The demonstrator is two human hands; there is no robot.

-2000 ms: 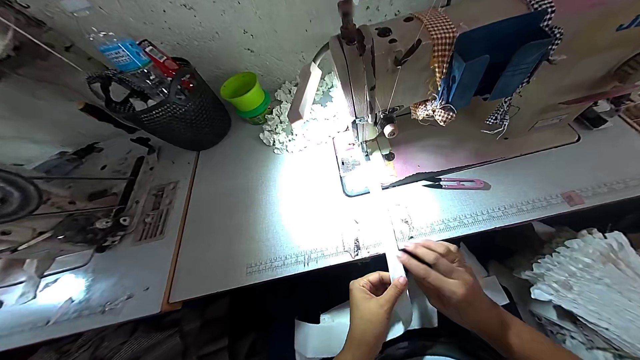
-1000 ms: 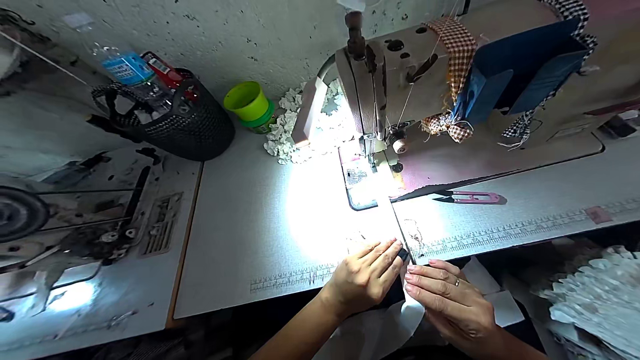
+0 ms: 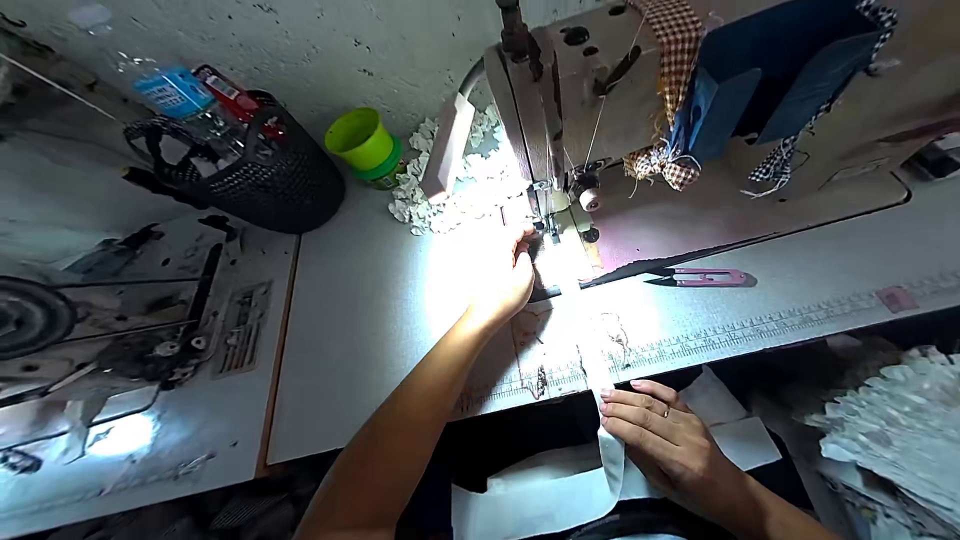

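A white fabric strip (image 3: 598, 367) runs from the presser foot (image 3: 551, 225) of a sewing machine (image 3: 585, 97) down over the table edge, and its wider folds lie below. Beside the presser foot, at its left, is my left hand (image 3: 510, 281), with thumb and fingertips close together; strong lamp glare hides whether they hold anything. My right hand (image 3: 667, 435), with a ring on one finger, holds the strip at the table's front edge, its fingertips on the strip. Pink thread snips (image 3: 709, 278) lie on the table right of the strip.
A black woven basket (image 3: 277, 180) with a plastic bottle (image 3: 176, 94) stands at the back left, near a green cup (image 3: 360, 140) and white scraps (image 3: 420, 187). A measuring tape (image 3: 712, 330) runs along the front edge. White cloth pieces (image 3: 892, 420) are piled at the lower right. Another machine is at left.
My left hand has moved from the strip at the table's front edge up to the presser foot. My right hand stays on the strip near the edge.
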